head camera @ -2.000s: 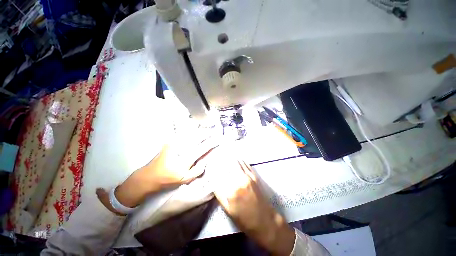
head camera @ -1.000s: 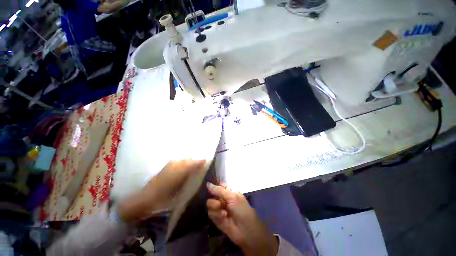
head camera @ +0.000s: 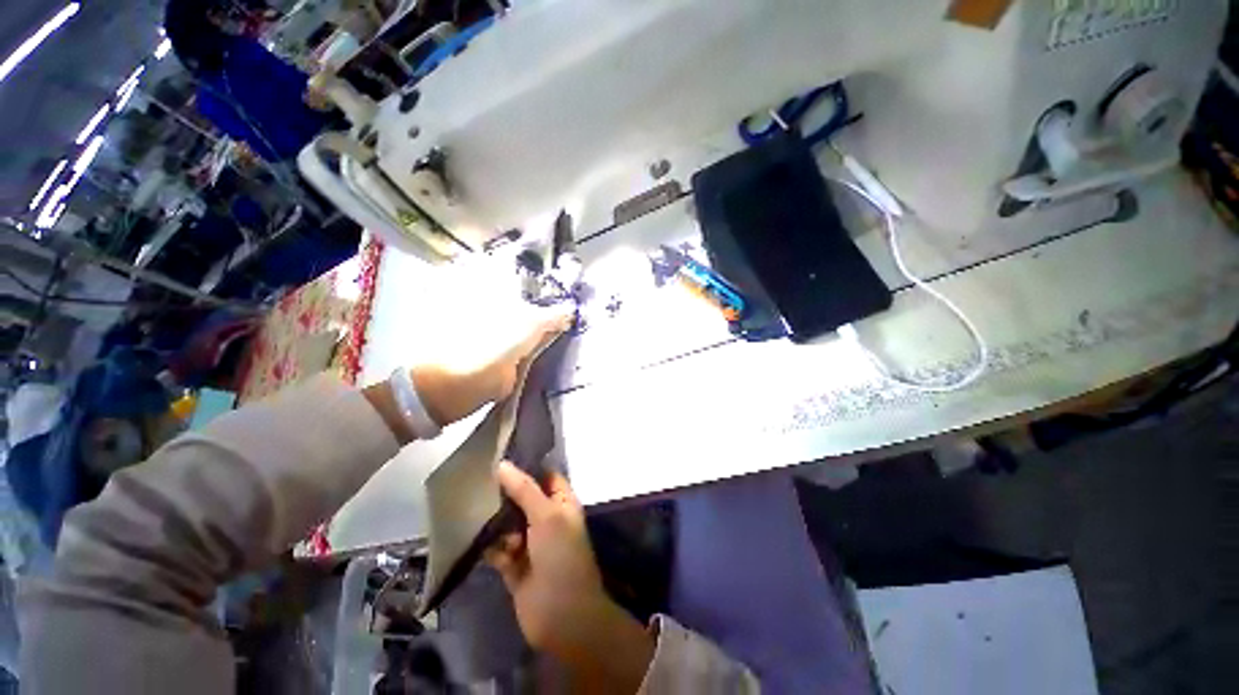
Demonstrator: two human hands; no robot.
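Note:
A cut fabric piece (head camera: 466, 492), beige on one face and dark brown on the other, runs from near the needle down over the table's front edge. My left hand (head camera: 476, 387) lies on its upper part, fingertips close to the presser foot (head camera: 546, 276); the fingertips are washed out by the lamp, so its grip is unclear. My right hand (head camera: 550, 564) pinches the fabric's right side lower down, at the table's front edge. The white sewing machine (head camera: 584, 102) stands behind.
A black phone or wallet (head camera: 802, 245) lies under the machine arm with a white cable (head camera: 962, 319) beside it. Snips with blue and orange handles (head camera: 715, 291) lie right of the needle. A red-printed patterned board (head camera: 306, 330) is at left.
My left hand has moved up and forward to near the needle. My right hand has shifted slightly left, still on the fabric. The view has turned, and more of the room shows at left.

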